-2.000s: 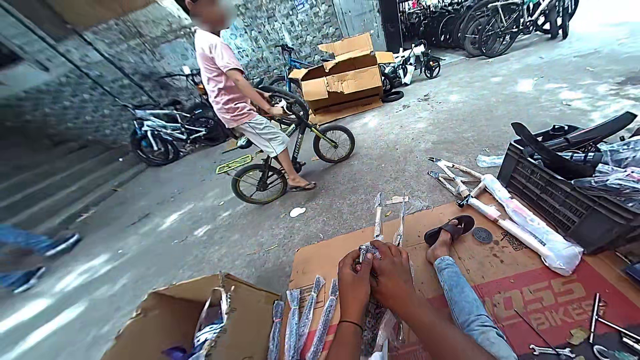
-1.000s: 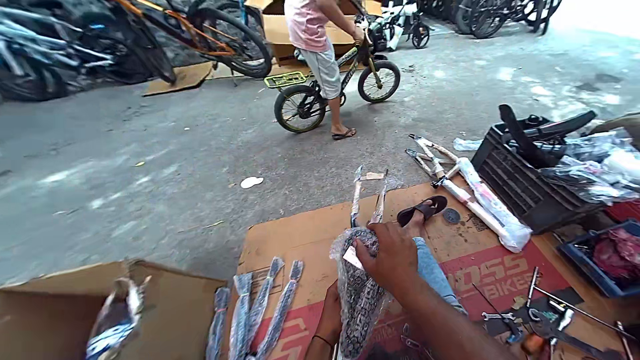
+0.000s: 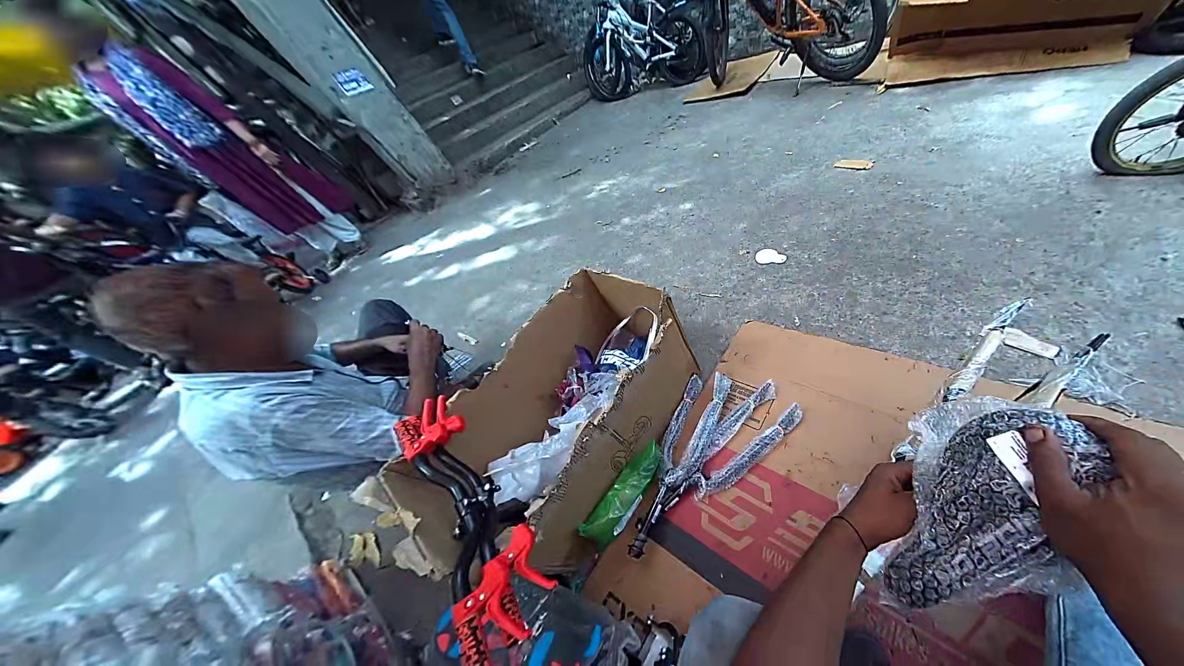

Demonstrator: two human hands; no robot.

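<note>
A black patterned item in clear plastic wrap, perhaps a bicycle saddle [image 3: 980,518], is between my two hands at the lower right. My left hand [image 3: 879,509] grips its wrapping at the left edge. Across its top right lies my right hand [image 3: 1101,490], the thumb beside a white label. Just behind it, the ends of a plastic-wrapped bicycle frame part [image 3: 971,365] stick out. Several bubble-wrapped bicycle fork legs [image 3: 708,430] lie on the flattened cardboard sheet [image 3: 832,370] to the left of my hands.
An open cardboard box [image 3: 601,435] holds plastic wrapping. Nearer me are black handlebars with red brake levers [image 3: 499,592] and a green plastic packet [image 3: 622,499]. A person in a light shirt [image 3: 287,416] sits at the left. Parked bicycles [image 3: 638,42] stand beside steps.
The view has swung left, bringing the seated person and handlebars into sight. My left hand has come up to the wrapped item's left edge; two seconds ago both hands were close together.
</note>
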